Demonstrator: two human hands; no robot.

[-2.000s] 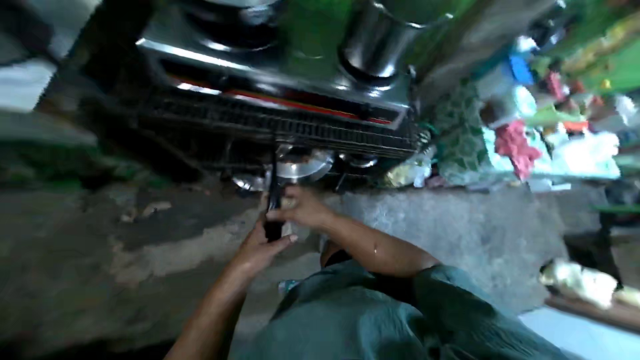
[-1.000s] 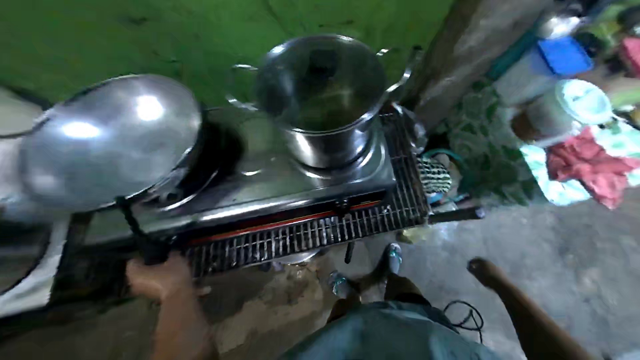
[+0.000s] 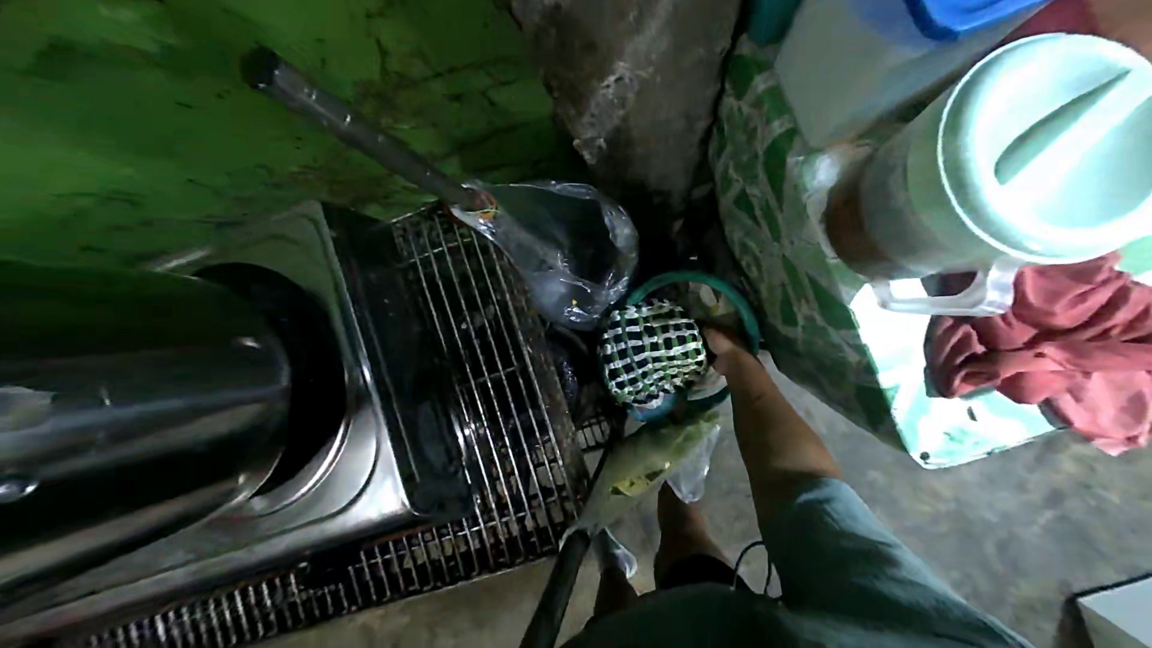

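Observation:
My right hand [image 3: 723, 349] reaches down to a green-and-white checked cloth bundle or pot holder [image 3: 654, 351] over a teal-rimmed basin [image 3: 749, 310] beside the stove rack. Its fingers are mostly hidden, so the grip is unclear. My left hand does not show. To the left, a large shiny metal pot [image 3: 135, 387] stands on the burner of a stainless-steel gas stove [image 3: 360, 486], which rests on a wire rack [image 3: 504, 405]. A clear plastic bag [image 3: 576, 252] hangs at the rack's back corner.
A dark pole [image 3: 360, 130] juts out by the green wall, and another dark bar [image 3: 562, 585] is at the rack's front corner. On the right, a lidded plastic pitcher [image 3: 1017, 171], a blue-lidded container [image 3: 846, 72] and a red cloth [image 3: 1044, 346] sit on a green-patterned ledge.
The view has swung right and closer. My right hand, over the floor a second ago, is now at the checked cloth. My left hand, earlier at the wok's handle, has left the view.

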